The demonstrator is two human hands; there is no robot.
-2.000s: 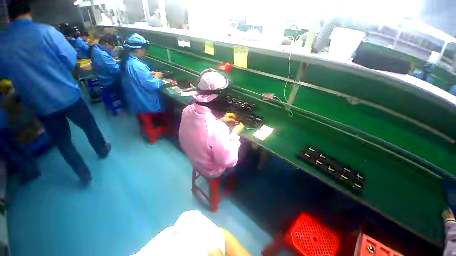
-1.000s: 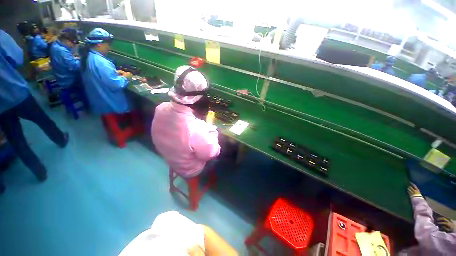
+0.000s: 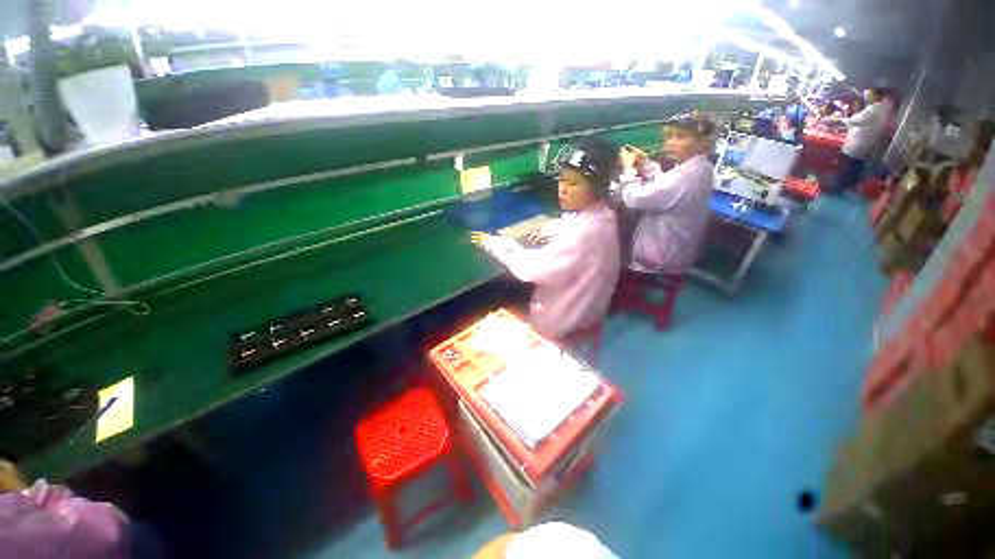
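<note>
Neither of my hands can be made out. A white, cloth-like shape (image 3: pixel 556 542) with a bit of bare skin beside it is cut off by the bottom edge; I cannot tell which part of me it is. Nearest in front are a red plastic stool (image 3: pixel 405 435) and a red crate (image 3: pixel 611 402) on a stack, with white paper sheets (image 3: pixel 542 390) lying on it. A black parts tray (image 3: pixel 299 331) with small round units in two rows lies on the green bench (image 3: pixel 436 286).
Two seated people in pink smocks (image 3: pixel 582 262) are beyond the crate; another pink sleeve (image 3: pixel 60 524) is at lower left. A yellow sheet (image 3: pixel 115 408) lies on the bench. Cartons (image 3: pixel 911 437) line the right side. Blue floor (image 3: pixel 742 382) runs between.
The view has swung right. The blue-clad workers have left the picture, and the crate, two seated people and the aisle have come in. The black tray now shows at left.
</note>
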